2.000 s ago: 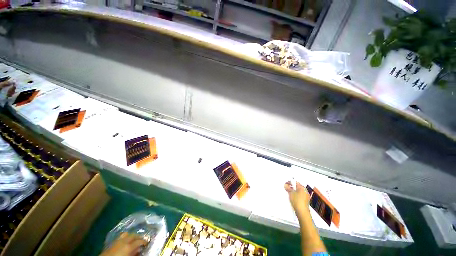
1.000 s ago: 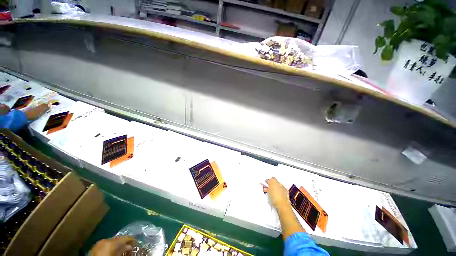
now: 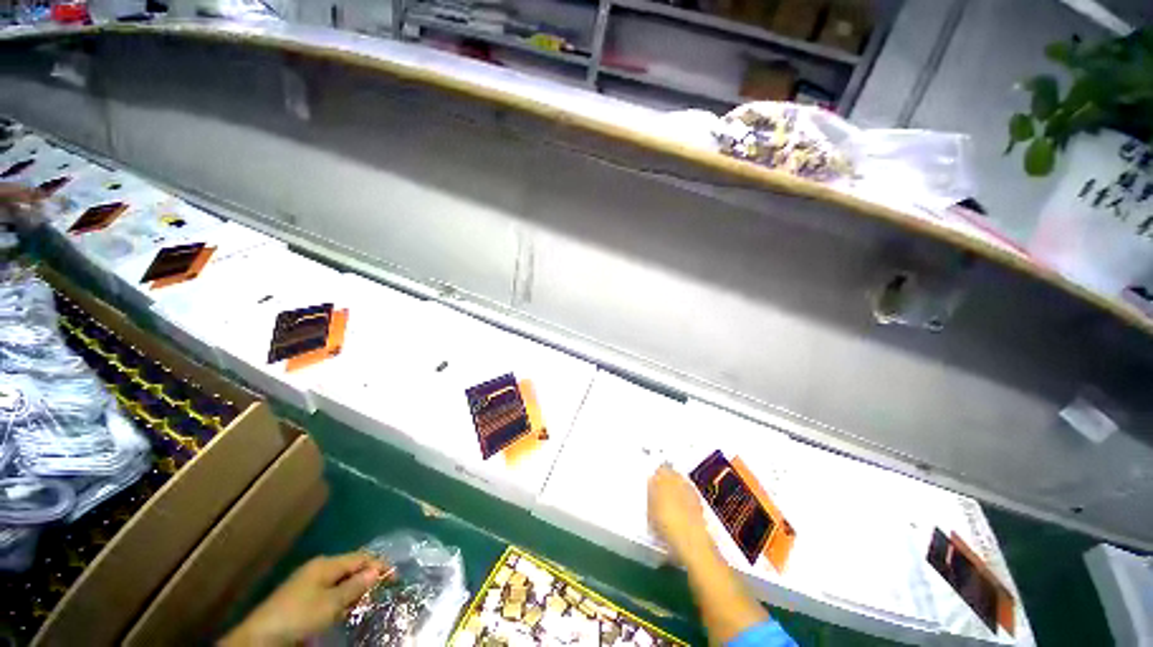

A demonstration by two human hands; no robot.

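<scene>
White product boxes (image 3: 379, 389) lie in a row, each with a dark and orange card (image 3: 501, 415) on top. My right hand (image 3: 677, 508) reaches over one box, fingertips at its top beside a card; a tiny pale piece shows at the fingertips, but whether it is gripped is unclear. My left hand (image 3: 316, 592) is at the clear plastic bag (image 3: 407, 594), thumb and fingertips together at its opening; small dark things show inside. The yellow-edged tray (image 3: 556, 609) of small white, brown and gold pieces is right of the bag, cut off by the bottom edge.
A brown divided carton (image 3: 190, 506) with bagged white cables (image 3: 63, 417) stands at left. A grey partition (image 3: 481, 202) runs behind the boxes, with a bag of small pieces (image 3: 786, 139) and a potted plant (image 3: 1098, 101) on its shelf. Another person's hand (image 3: 19, 202) is at far left.
The boxes have shifted left relative to the partition. My right hand has also moved left, staying beside the same card. My left hand has changed its finger pose at the bag.
</scene>
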